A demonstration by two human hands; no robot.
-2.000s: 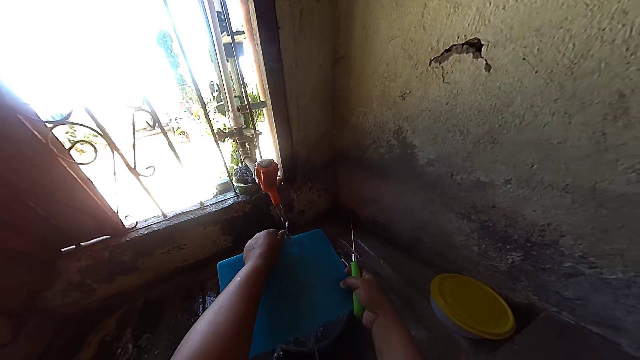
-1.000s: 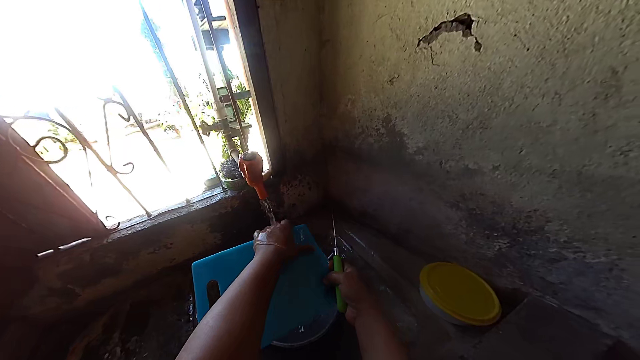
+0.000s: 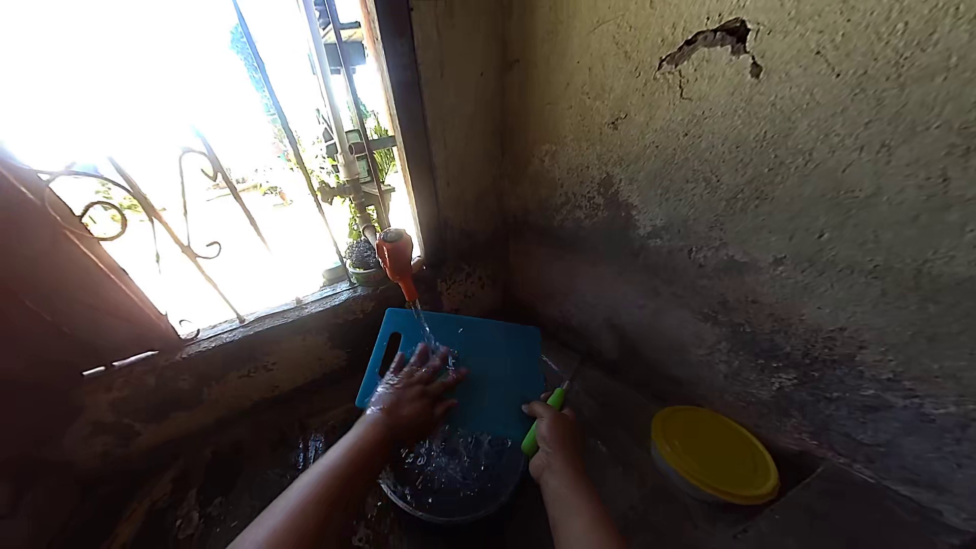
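Water runs from an orange tap [image 3: 396,261] onto a blue plastic cutting board [image 3: 492,366] with a slot handle at its left. My left hand [image 3: 415,393] lies on the board's face under the stream, fingers spread. At the board's right edge my right hand [image 3: 553,438] grips the green handle of a knife [image 3: 544,423]; its blade points up and away, dim against the dark corner. Whether that hand also holds the board's edge is hard to tell. Below the board, water splashes in a round dark basin [image 3: 457,488].
A round container with a yellow lid [image 3: 713,454] stands at the right by the stained wall [image 3: 762,229]. A barred window with a sill [image 3: 282,313] is at the left. A potted plant [image 3: 364,255] sits behind the tap.
The board has shifted and turned under the tap, so that more of its face and the basin below now show. My left hand has moved down from the board's top edge onto its face.
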